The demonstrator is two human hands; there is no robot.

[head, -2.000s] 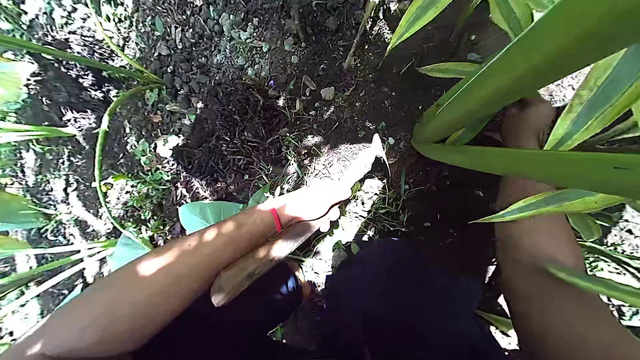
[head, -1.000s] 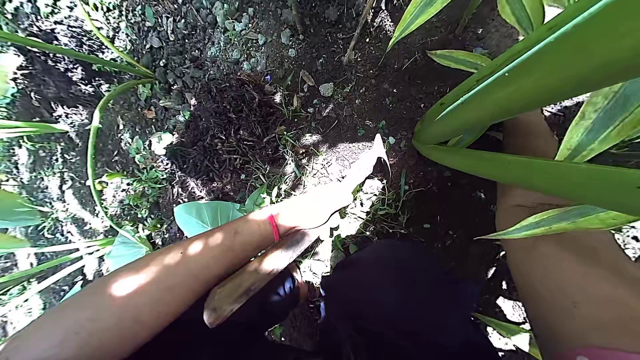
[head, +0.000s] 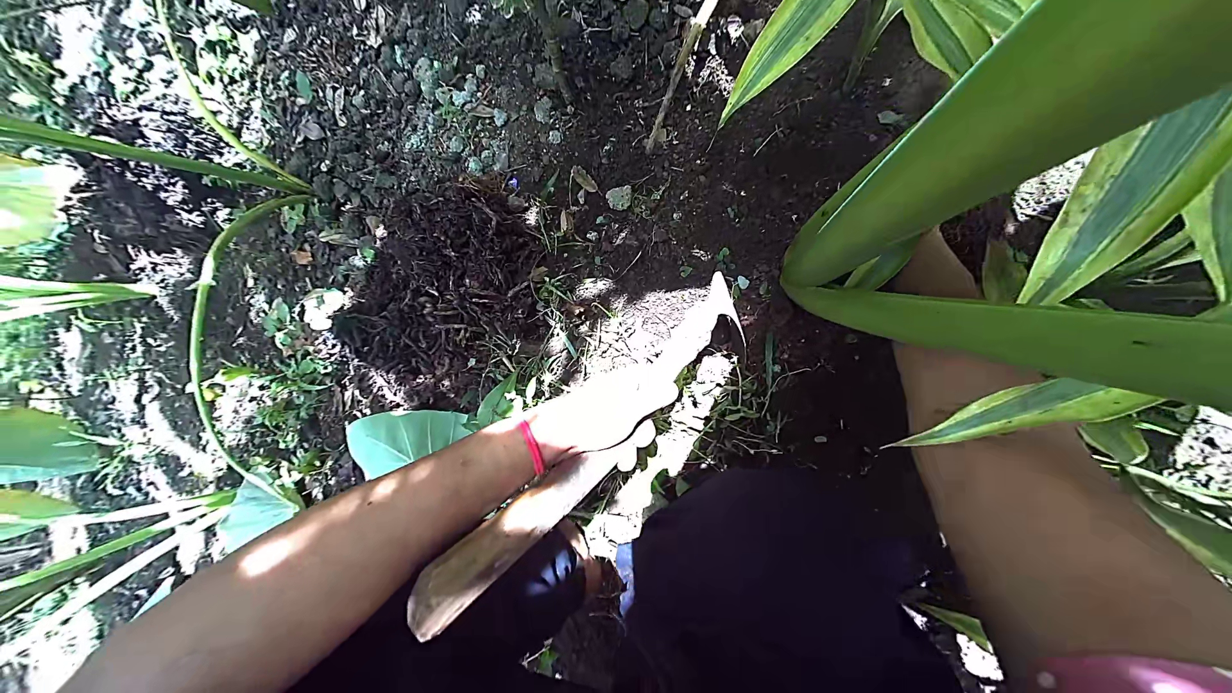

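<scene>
My left hand (head: pixel 616 399), with a red band at its wrist, is closed around the wooden handle (head: pixel 510 539) of a hand tool. Strong sunlight washes out the hand and the tool's pointed head (head: pixel 717 308), which rests at the soil just past my knuckles; its exact kind cannot be told. My right forearm (head: pixel 1001 462) reaches forward beneath the thick green stalks (head: pixel 962 322) of a large plant at the right. The right hand itself is hidden behind those stalks and the dark soil's shade.
A heap of dark mulch (head: pixel 443 279) lies left of centre. Variegated leaves (head: pixel 1126 212) crowd the right side. Curved green stems (head: pixel 202 318) and a broad leaf (head: pixel 404 443) stand at the left. A thin dry stick (head: pixel 679 77) rises at the top. My dark-clothed knee (head: pixel 770 577) is below.
My right forearm has shifted a little beneath the stalks, and its hand, partly seen at first, is now hidden. My left hand keeps hold of the tool in nearly the same place.
</scene>
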